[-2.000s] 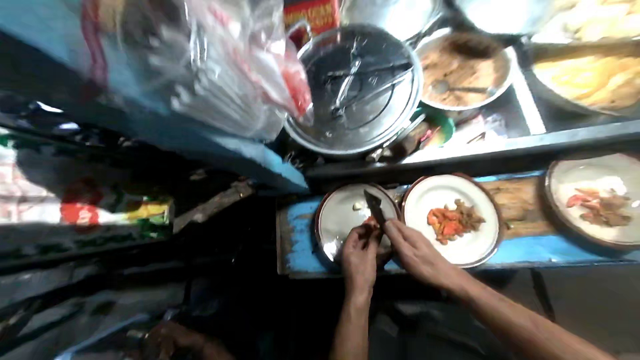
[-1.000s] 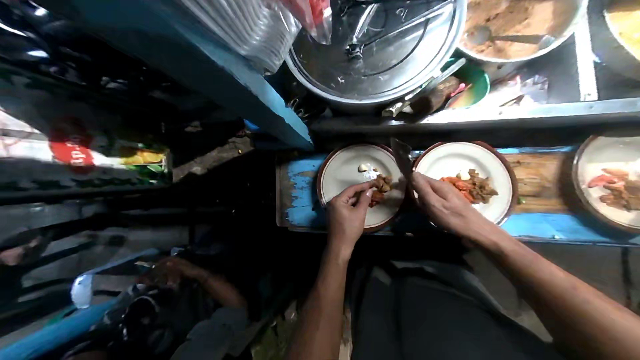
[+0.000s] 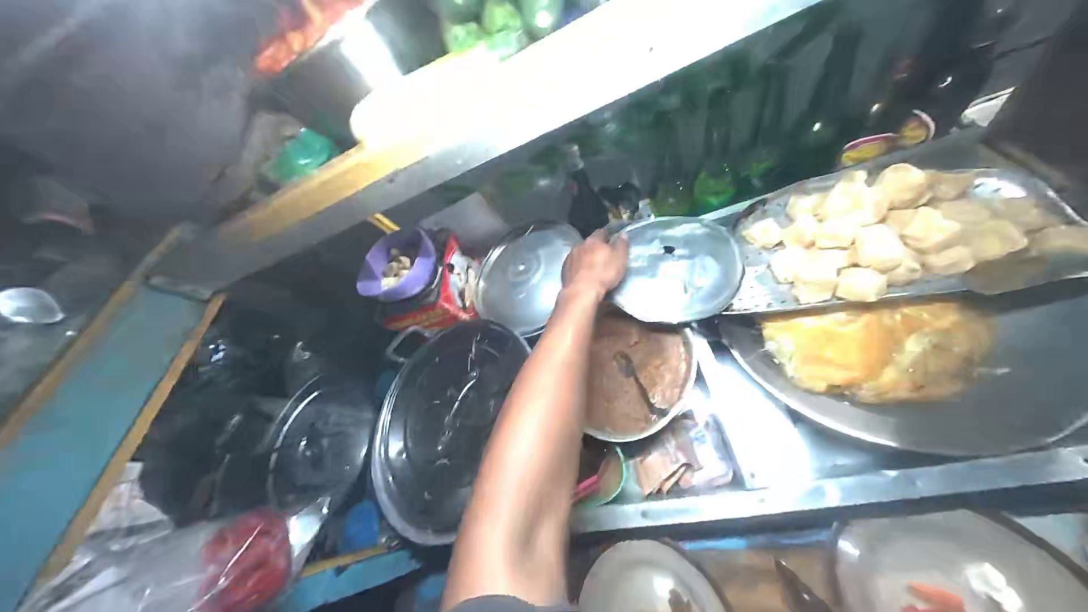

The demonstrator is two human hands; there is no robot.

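Reaching up over the counter, my left hand [image 3: 597, 262] has its fingers on the near-left edge of a round metal lid [image 3: 677, 270], which is tilted beside it. Whether the fingers grip it is blurred. Below the lid, a pot of brown sauce [image 3: 625, 399] holds a dark ladle. Left of the hand is another metal lid [image 3: 529, 276]. My forearm passes to the right of a large lidded pot [image 3: 450, 425]. My right hand is out of view. At the bottom edge are a plate [image 3: 637, 578], a dark knife [image 3: 799, 586] and a plate with red pieces [image 3: 901, 552].
At the right are a metal tray [image 3: 748, 293] of pale chunks and a wide pan [image 3: 1028, 374] with yellow food. A purple bowl [image 3: 396, 263] stands back left, a green cup [image 3: 614, 476] and banknotes [image 3: 667, 459] near the counter's metal edge [image 3: 816, 497]. A bright beam [image 3: 510, 93] crosses above.
Both hands were over the plates, the right with the knife. Now one hand is up at the metal lid, and the knife lies between plates. The view has swung up and right.
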